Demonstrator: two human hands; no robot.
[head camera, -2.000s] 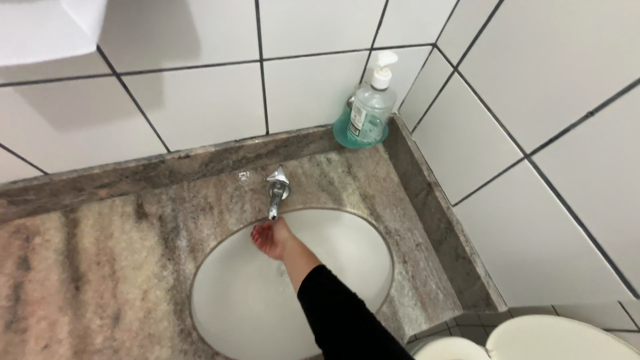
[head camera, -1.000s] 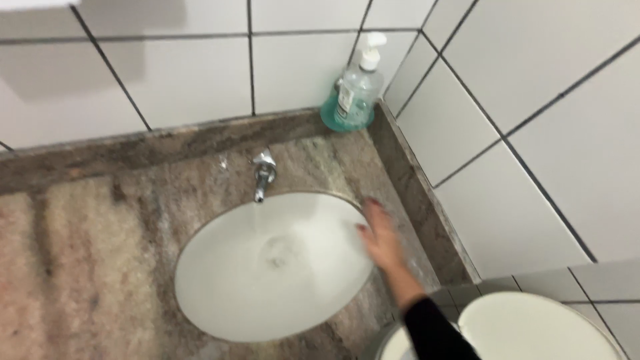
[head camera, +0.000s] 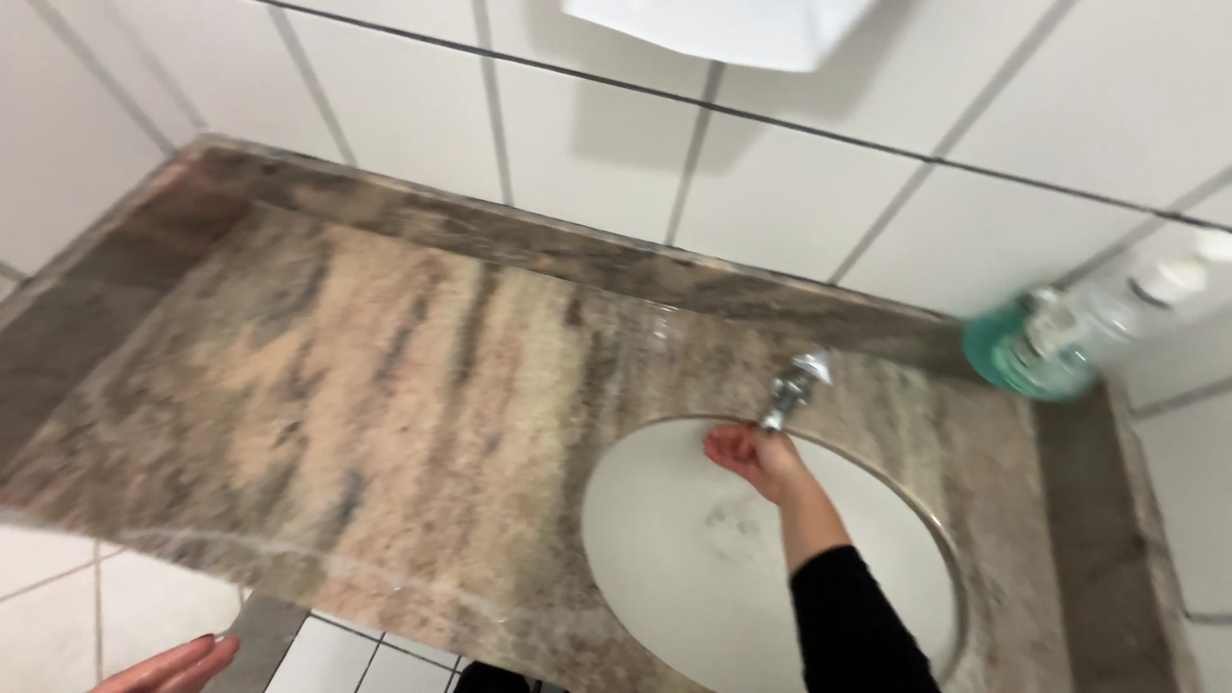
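My right hand (head camera: 756, 460), in a black sleeve, is cupped under the spout of a chrome faucet (head camera: 795, 389), over the white oval sink basin (head camera: 664, 539); no object shows in it. My left hand (head camera: 178, 666) is at the lower left, partly cut off by the frame, beyond the counter's front edge, with its fingers straight and together and nothing seen in it. A clear pump bottle (head camera: 1078, 332) with teal liquid and a white pump stands in the back right corner of the counter.
A brown and pink stone counter (head camera: 404, 414) with a raised stone rim surrounds the basin. White tiled walls (head camera: 597, 135) rise behind it. A white dispenser-like fixture (head camera: 731, 24) hangs at the top. Light floor tiles (head camera: 58, 568) show at the lower left.
My right hand has moved from the basin's right rim back under the faucet. My left hand has come into view at the lower left. The view has swung left.
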